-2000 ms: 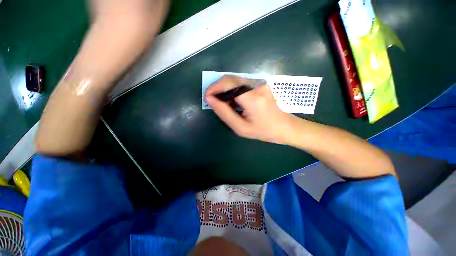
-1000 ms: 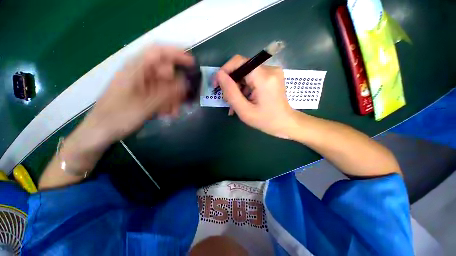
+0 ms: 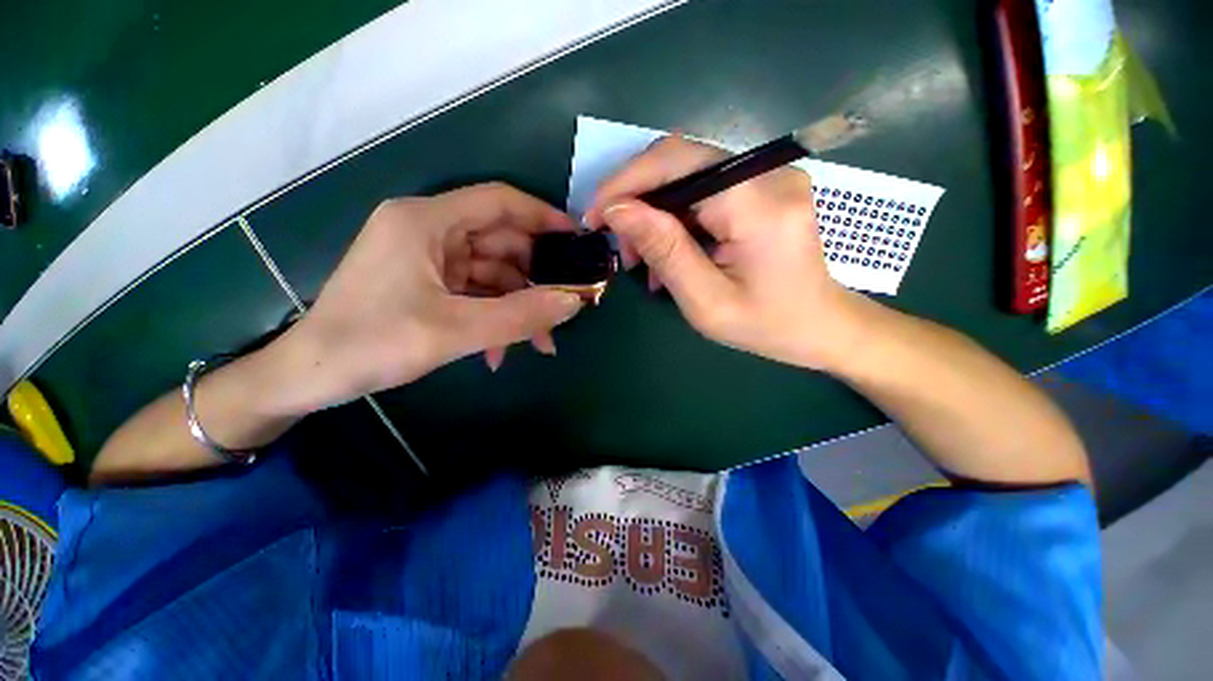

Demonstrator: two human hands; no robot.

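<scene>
My left hand [image 3: 439, 273] holds a smartwatch housing [image 3: 573, 260] between thumb and fingers, its black face up and a copper rim along the near edge. My right hand [image 3: 745, 253] holds dark tweezers [image 3: 740, 172] like a pen, with the pale rear end pointing up and right. The tweezer tip is at the housing's right edge, mostly hidden by my fingers; whether it touches or carries a dot I cannot tell. The white adhesive dot sheet [image 3: 871, 226] lies behind my right hand, with rows of small dark rings on its right part.
A dark red case [image 3: 1022, 160] and a yellow-green packet [image 3: 1091, 186] lie at the right. A pale curved rail [image 3: 266, 127] crosses the upper left. Beyond it, another housing [image 3: 11, 189] sits at the left edge. A fan [image 3: 24, 579] is at the lower left.
My left hand came back from beyond the rail with a housing and is now steady beside my right hand. The tweezers moved from the sheet to the housing. The far housing shifted left.
</scene>
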